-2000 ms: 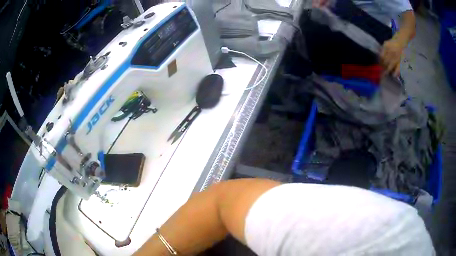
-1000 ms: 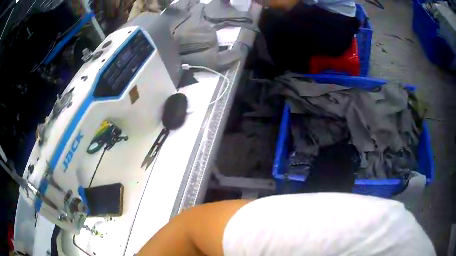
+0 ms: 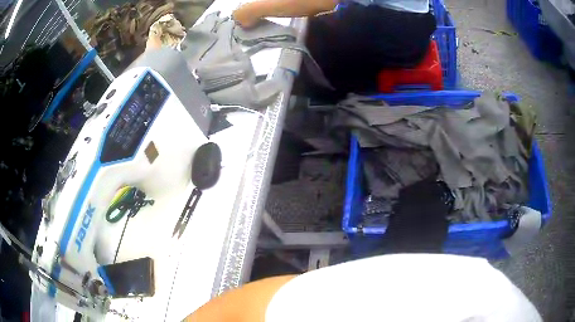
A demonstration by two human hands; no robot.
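Note:
My right forearm and white sleeve cross the bottom of the view, but my right hand is cut off by the lower edge. I see no hand I can identify as my left. The white JACK sewing machine [image 3: 88, 217] stands at left. A smartphone [image 3: 130, 277] lies beside its needle area. Black snips [image 3: 187, 212] lie against a round black pad [image 3: 206, 165] on the tabletop. A green and yellow coiled item [image 3: 125, 204] lies near the machine body. Grey cut pieces [image 3: 227, 66] lie in a pile on the table's far part.
A ruler [image 3: 243, 210] runs along the table edge. A blue crate [image 3: 546, 188] holds grey pieces at right. Another person's arm [image 3: 284, 9] reaches to the grey pile. Their red stool [image 3: 413, 73] stands behind the crate. Cream cloth [image 3: 167, 30] beyond the machine seems held; whose hand is unclear.
The view has swung, so the machine and crate sit further left. The other person's arm has gone from above the crate to the grey pile. My bracelet has left the view.

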